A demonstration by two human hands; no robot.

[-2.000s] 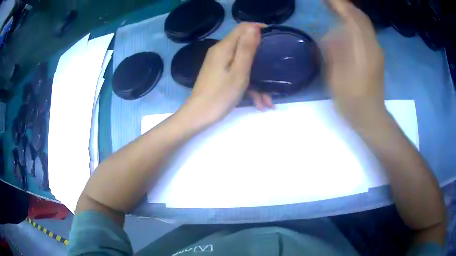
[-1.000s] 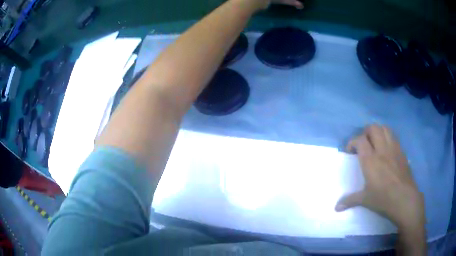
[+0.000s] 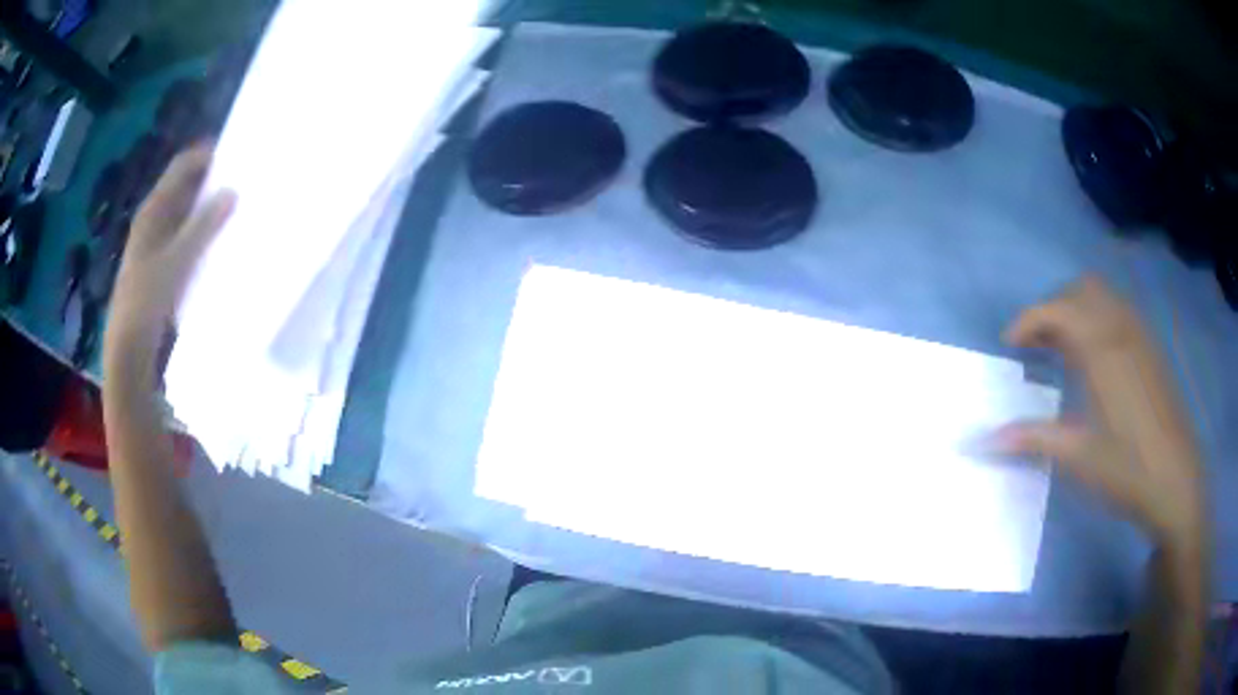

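The white sheets (image 3: pixel 760 435) lie slightly offset on the ribbed bench mat (image 3: pixel 896 231) in front of me. My right hand (image 3: pixel 1093 401) is at their right end, thumb and fingers apart, with the thumb over the sheet edge; it is slightly blurred. My left hand (image 3: pixel 183 217) is at the left edge of the fanned spare sheet stack (image 3: pixel 326 204), fingers against it; whether it grips a sheet is not clear. Several round black parts lie behind the sheets, one of them at the left (image 3: pixel 547 158) and one in the middle (image 3: pixel 730 186).
Waiting black parts (image 3: pixel 1116 163) overlap at the upper right. Smaller dark parts (image 3: pixel 122 190) lie on the green bench at far left, partly behind my left hand. A red item (image 3: pixel 82 432) and yellow-black tape (image 3: pixel 82 505) show below the bench's left edge.
My left arm has swung from the top centre to the spare stack at left. The disc held earlier is out of my hands. My right hand stays by the sheets' right end. The view has shifted.
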